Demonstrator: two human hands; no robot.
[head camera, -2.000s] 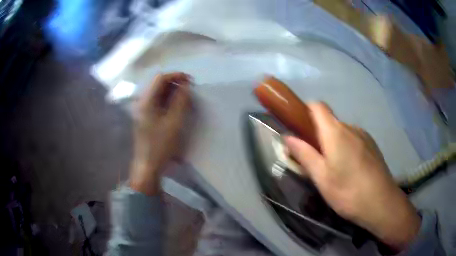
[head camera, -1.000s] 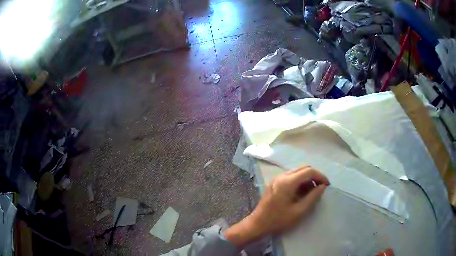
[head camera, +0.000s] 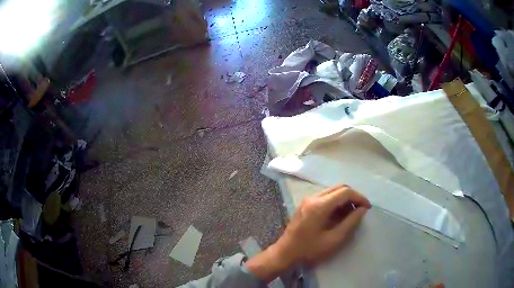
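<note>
A whitish tapered collar strip (head camera: 389, 197) lies slanting across the pressing table, its far-left end curling up bright white. My left hand (head camera: 324, 225) is bare, in a grey sleeve, and rests at the strip's near edge. Its fingers are curled, with thumb and forefinger tips close together; whether they pinch the strip edge is hidden. My right hand is out of the picture. Only an orange-brown tip of the iron handle (head camera: 436, 286) shows at the bottom edge.
The off-white table cover (head camera: 315, 126) has pale panels and a brown pattern strip (head camera: 479, 126) at the right. Crumpled cloth (head camera: 304, 70) lies beyond the table. Offcuts (head camera: 186, 246) lie on the speckled floor (head camera: 180, 180) at left.
The view has turned toward the floor at left. My right hand and most of the iron have left the picture. My left hand has hardly moved over the last second.
</note>
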